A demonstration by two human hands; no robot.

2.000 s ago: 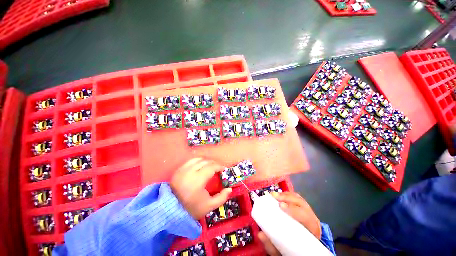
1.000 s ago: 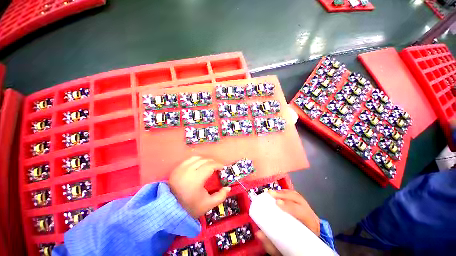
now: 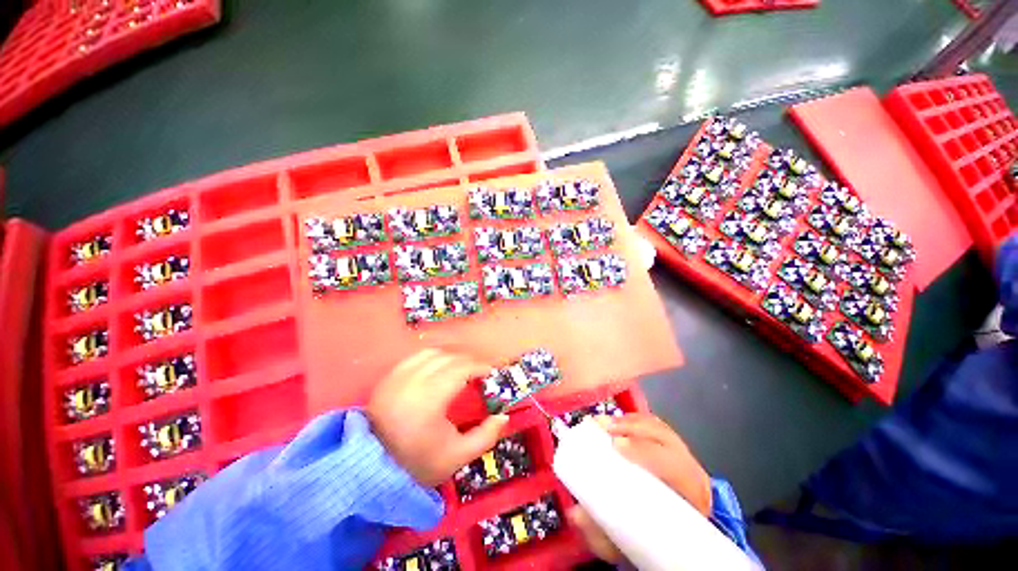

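My left hand (image 3: 430, 415) holds a small circuit board (image 3: 521, 379) by its left end, over the near edge of the flat orange-red work board (image 3: 391, 357). My right hand (image 3: 659, 468) grips a fat white glue syringe (image 3: 625, 502). Its thin needle (image 3: 543, 409) points up-left, and the tip is at the near edge of the held board; whether it touches I cannot tell. Several circuit boards (image 3: 517, 281) lie in rows on the work board. The red compartment tray (image 3: 248, 348) is under it, with boards in some pockets.
A red panel packed with circuit boards (image 3: 770, 292) lies at the right, beside a plain red sheet (image 3: 876, 178) and another red tray (image 3: 960, 139). Another tray (image 3: 112, 45) is at the upper left. A white wad (image 3: 645, 252) touches the work board's right edge. Another person's blue sleeve (image 3: 927, 446) is at the right.
The view has shifted slightly, so the trays sit a little further left. Both hands keep their grips; the needle tip has moved slightly up along the held board's near edge.
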